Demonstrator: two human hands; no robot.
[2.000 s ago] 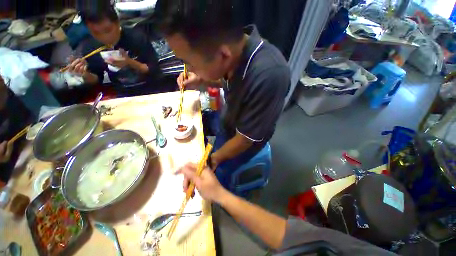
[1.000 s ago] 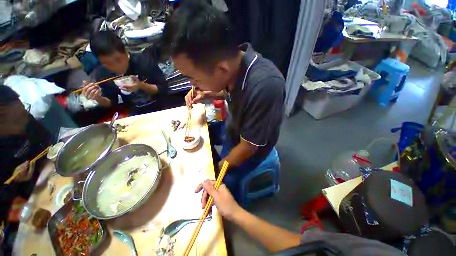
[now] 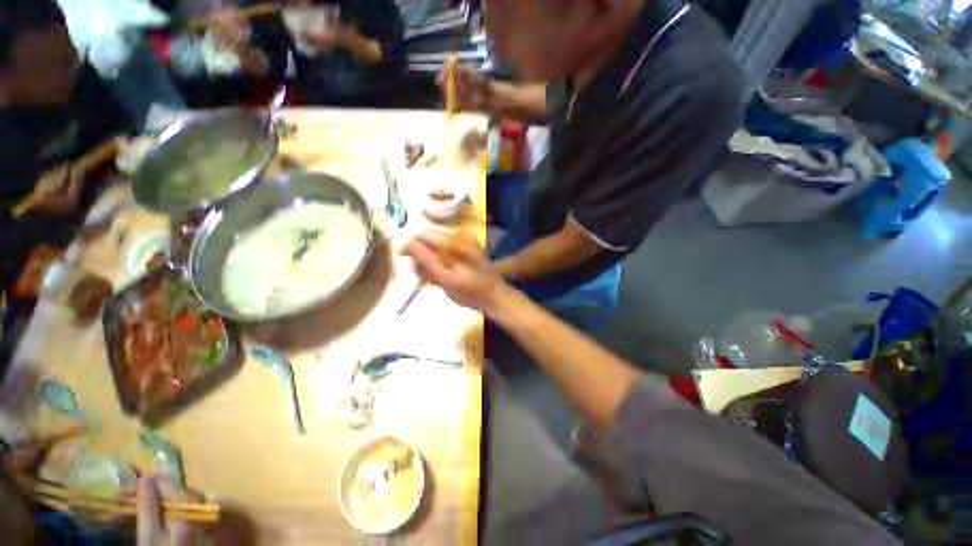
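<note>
My right hand (image 3: 456,269), blurred, reaches over the table's right part, beside the nearer soup pot (image 3: 282,245). Its fingers are closed around chopsticks (image 3: 470,237), which show only as an orange blur and a thin end below the fingers. A small white bowl of red food (image 3: 442,201) is just beyond it. My left hand is not in view. A white bowl with pale food and brownish bits (image 3: 382,485) stands at the near right of the table (image 3: 320,453). The nearer pot holds milky white soup with dark green bits.
A second pot (image 3: 203,165) stands behind; a tray of stir-fry (image 3: 165,341) is left. Spoons (image 3: 282,384) and scraps (image 3: 360,403) lie about. Another person's fingers (image 3: 155,514) and chopsticks show bottom left. A person in a dark shirt (image 3: 650,139) is at the right edge; others sit beyond.
The view has shifted, bringing the near bowl and the fingers with chopsticks at bottom left into the picture. My right hand is farther over the table, close to the small bowl of red food.
</note>
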